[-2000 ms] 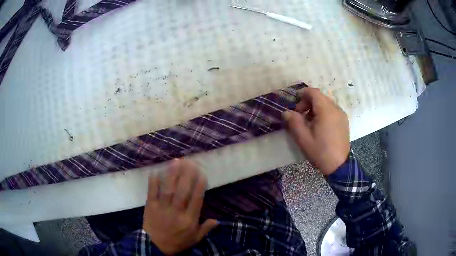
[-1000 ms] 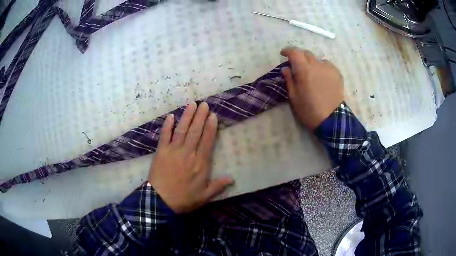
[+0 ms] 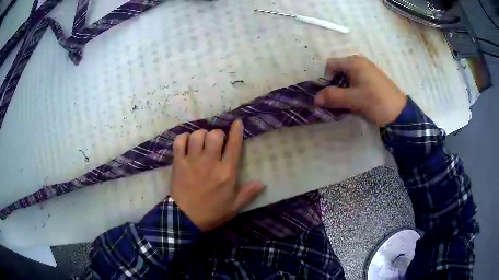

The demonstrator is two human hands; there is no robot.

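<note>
A purple-and-white plaid necktie (image 3: 145, 152) lies across the pressing table, narrow at the left and wider toward the right. A lengthwise fold line shows on its right part. My left hand (image 3: 210, 169) lies on the middle of the tie, fingertips on the fabric, fingers slightly spread, not gripping. My right hand (image 3: 364, 90) pinches the wide right end between thumb and fingers. The tip there is mostly hidden by the hand.
Other plaid ties (image 3: 33, 52) lie tangled at the far left. A thin metal tool with a white handle (image 3: 323, 23) lies at the far side. An iron (image 3: 418, 12) stands at the far right. A round white object (image 3: 394, 256) is below the table edge at right.
My right hand has moved right, turning the wide end so the lengthwise fold line now shows. My left hand stays on the tie, its fingers a little lower and more bent.
</note>
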